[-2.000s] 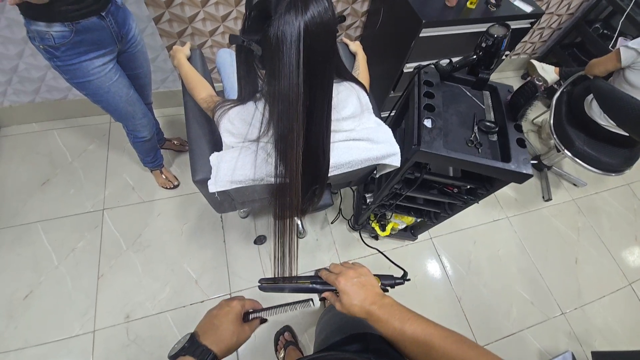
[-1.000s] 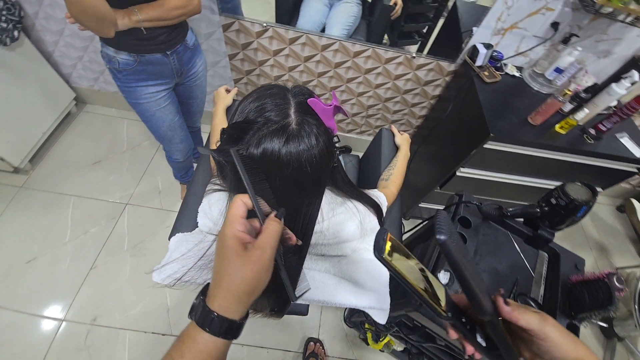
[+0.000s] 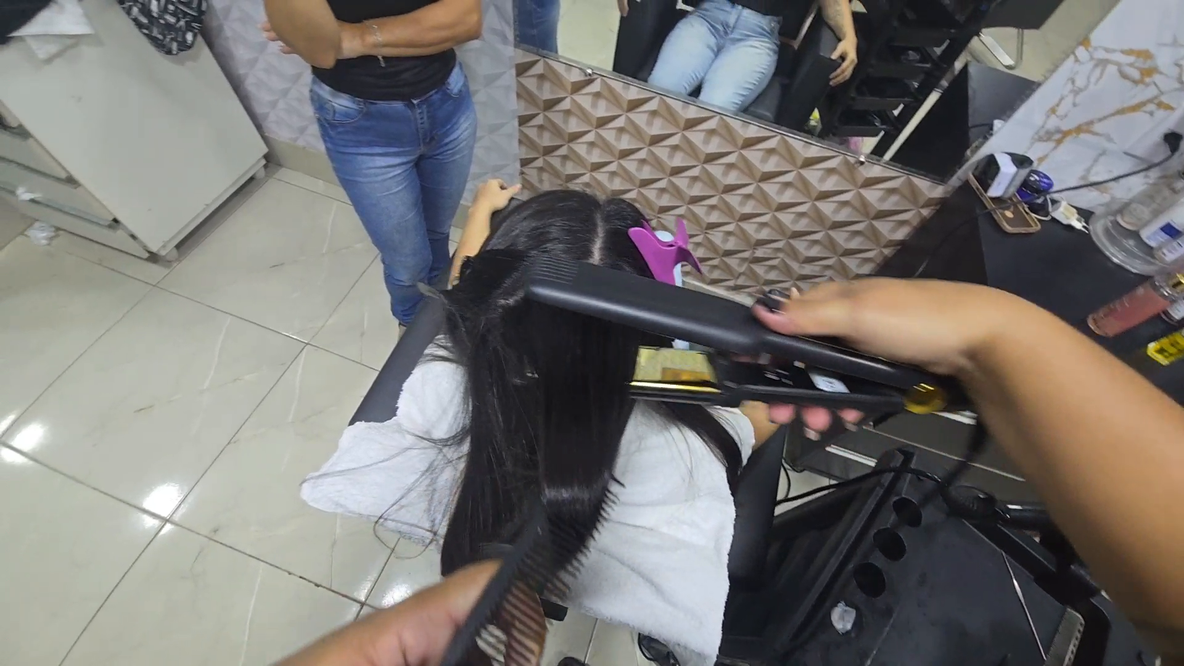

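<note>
My right hand (image 3: 832,324) holds a black hair straightener (image 3: 647,305) by its handles. Its two arms are apart, one gold-coloured plate shows, and a section of long dark hair (image 3: 546,398) lies between or just behind them; the exact contact is hidden. Low in the view, my left hand (image 3: 435,620) grips a black comb (image 3: 518,583), whose teeth are at the lower part of the hair. A purple hair clip (image 3: 664,252) sits on the seated person's head, right of the parting. A white towel (image 3: 657,555) covers that person's shoulders.
A person in jeans (image 3: 398,157) stands at the left of the chair. At lower right is a black salon trolley (image 3: 934,592) with round holes. Bottles (image 3: 1133,301) and a phone (image 3: 1004,205) lie on the black counter. A mirror (image 3: 592,37) hangs on the textured wall.
The straightener, held low beside the trolley a second ago, is now up at the hair with its arms around that area. The comb has moved down from near the head to the hair's lower part.
</note>
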